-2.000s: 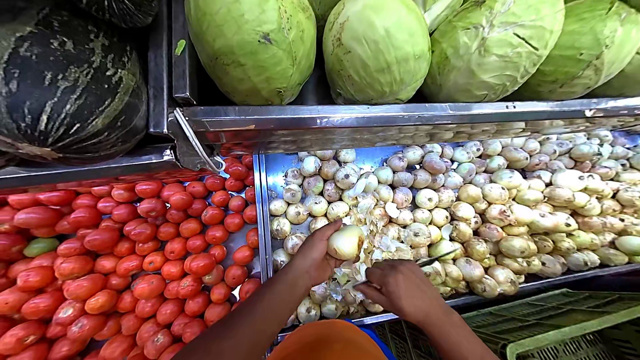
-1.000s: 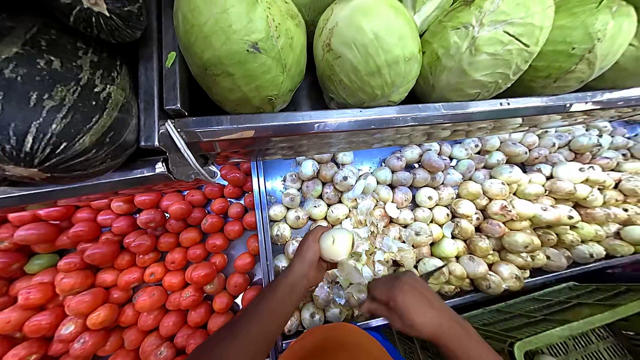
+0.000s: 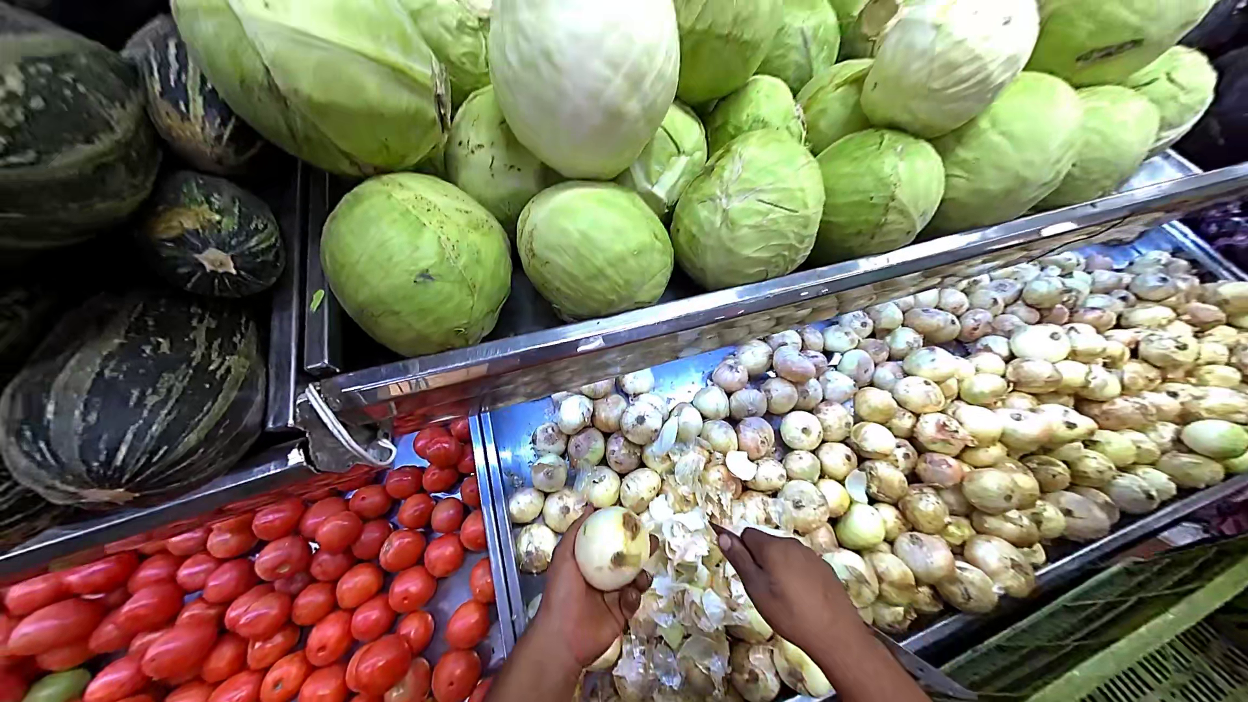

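Observation:
My left hand (image 3: 585,595) is closed around a pale peeled onion (image 3: 612,548) with a brown patch on its side. To its right, apart from the onion, my right hand (image 3: 795,585) is curled above loose onion skins (image 3: 687,565). A grey, blade-like piece, seemingly a knife blade (image 3: 921,668), shows beside the right wrist; its handle is mostly hidden by the hand. Many onions (image 3: 994,487) fill the metal tray (image 3: 499,526) around and beyond both hands.
Red tomatoes (image 3: 322,595) lie in the section at left. Green cabbages (image 3: 595,249) sit on a raised shelf with a metal edge (image 3: 604,341). Dark striped squashes (image 3: 136,400) are at upper left. A green plastic crate (image 3: 1131,624) stands at lower right.
The view has shifted upward, showing more cabbages. The onion in my left hand has been turned, and its brown patch now faces the camera. My right hand stays apart from the onion.

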